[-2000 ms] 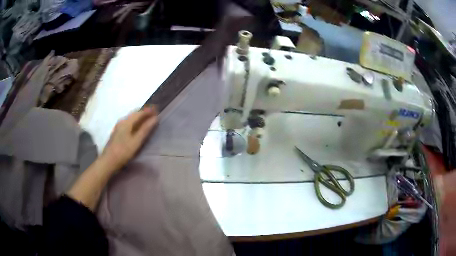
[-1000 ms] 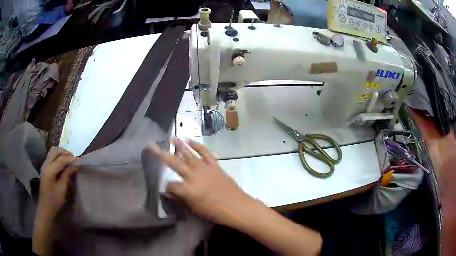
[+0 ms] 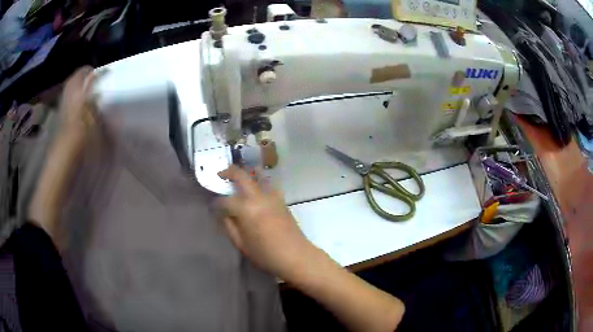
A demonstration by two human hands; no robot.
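Observation:
The grey-brown garment piece [image 3: 169, 246] covers the left of the table and hangs over its front edge, blurred by motion. My left hand [image 3: 83, 97] is blurred at the cloth's upper left corner and holds it there. My right hand [image 3: 260, 220] lies at the cloth's right edge, just in front of the needle area, its fingers bent and blurred; whether it grips the cloth I cannot tell. The white sewing machine [image 3: 338, 65] stands behind, its needle plate [image 3: 213, 167] uncovered. The presser foot is too blurred to make out.
Green-handled scissors [image 3: 390, 188] lie on the machine bed, blades pointing up-left. A tool tray [image 3: 507, 175] with purple and orange items is at the right, a pale pouch [image 3: 497, 230] below it. The control panel [image 3: 435, 11] is on top. More cloth [image 3: 19, 149] lies far left.
Both hands are now on the cloth. The left hand has moved up and away with the cloth's corner; the dark brown bands are mostly out of sight. The view has shifted, moving the machine left.

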